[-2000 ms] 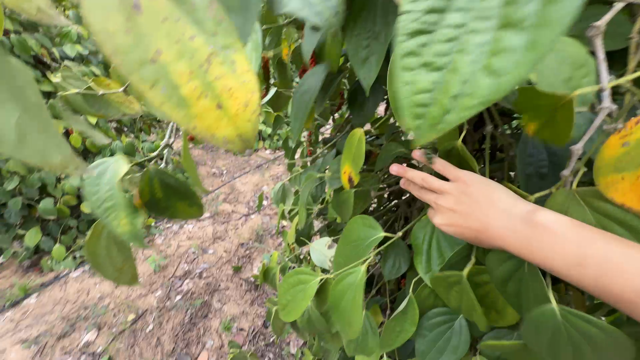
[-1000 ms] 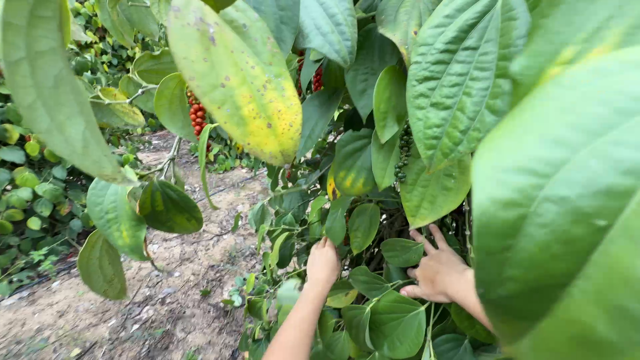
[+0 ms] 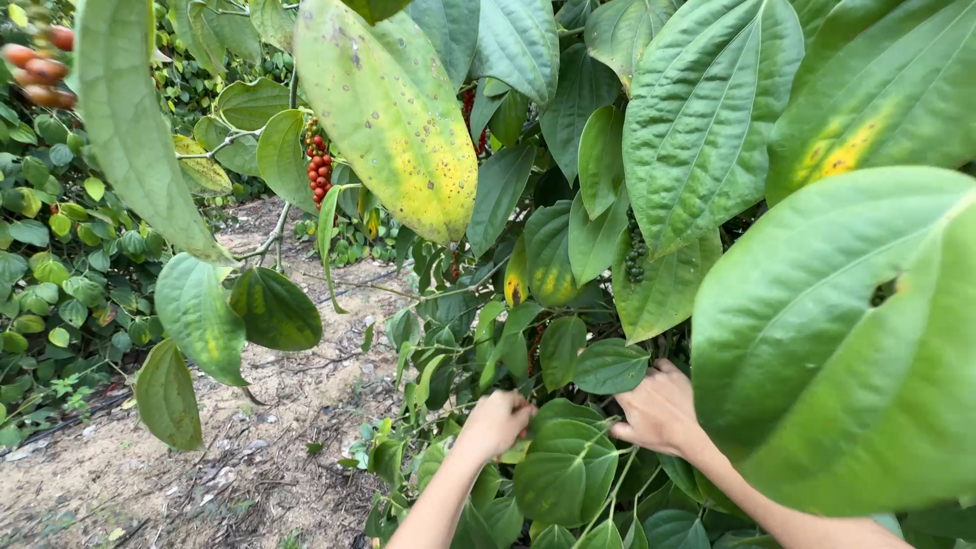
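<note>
Both of my hands reach into the lower foliage of a pepper vine. My left hand (image 3: 497,421) has its fingers curled at the leaves; whether anything is between them cannot be told. To its right, my right hand (image 3: 657,406) touches the stems beside a small dark green leaf (image 3: 611,366), its fingertips hidden by foliage. A broad green leaf (image 3: 566,471) lies below and between the hands. Above them hangs a spike of green peppercorns (image 3: 634,250). Part of a red spike (image 3: 536,347) shows among the leaves just above my left hand.
Large leaves hang close to the camera, one yellowing and spotted (image 3: 404,130), another with a hole (image 3: 831,343). A red peppercorn spike (image 3: 319,169) hangs at upper left. Sandy ground (image 3: 267,457) with leaf litter runs between this vine and more pepper plants (image 3: 61,267).
My left hand was out of view two seconds ago and is now at the lower foliage. My right hand, earlier with fingers stretched out over the leaves, now reaches in among them.
</note>
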